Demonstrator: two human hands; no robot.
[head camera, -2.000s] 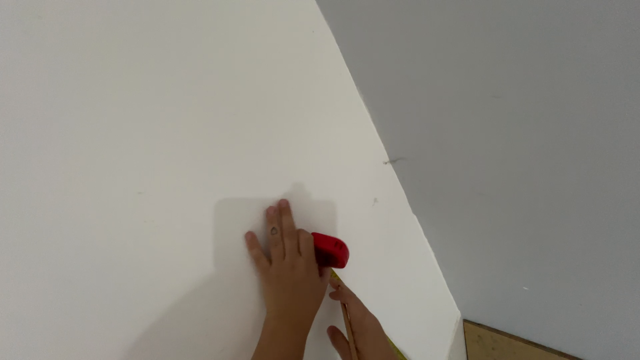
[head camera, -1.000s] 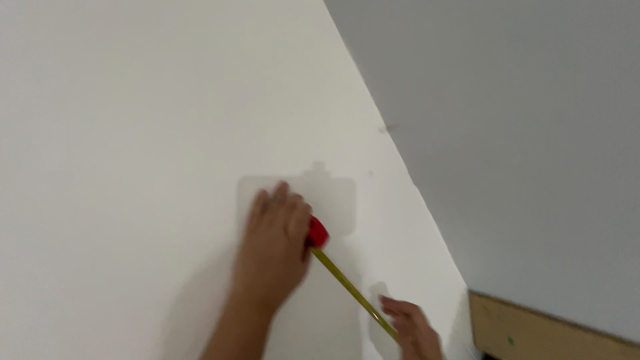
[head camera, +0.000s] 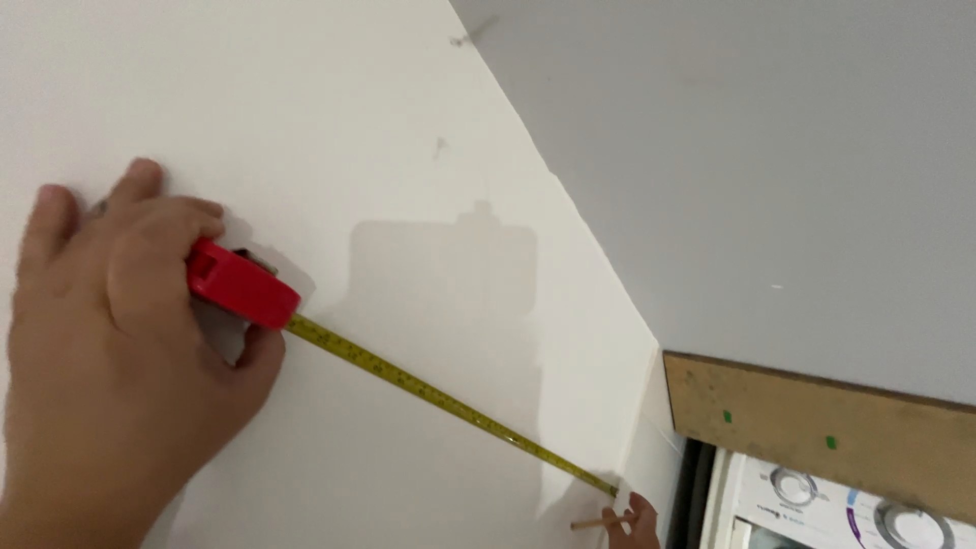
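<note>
My left hand (head camera: 130, 320) grips a red tape measure case (head camera: 242, 284) against the white wall, at the left of the view. From the case a yellow tape blade (head camera: 450, 406) runs down and to the right along the wall. At the blade's far end, near the wall's corner, my right hand (head camera: 634, 524) has a thin wooden stick, perhaps a pencil (head camera: 598, 523), between its fingers. Whether that hand also touches the blade's tip cannot be told.
A grey surface (head camera: 747, 183) meets the white wall along a slanting edge. Below it, at the lower right, is a brown board (head camera: 808, 438) with green marks. Under the board shows a white appliance panel with round dials (head camera: 793, 486).
More of the yellow blade is out of the case, and my hands are much farther apart. The view has shifted, and the appliance panel now shows.
</note>
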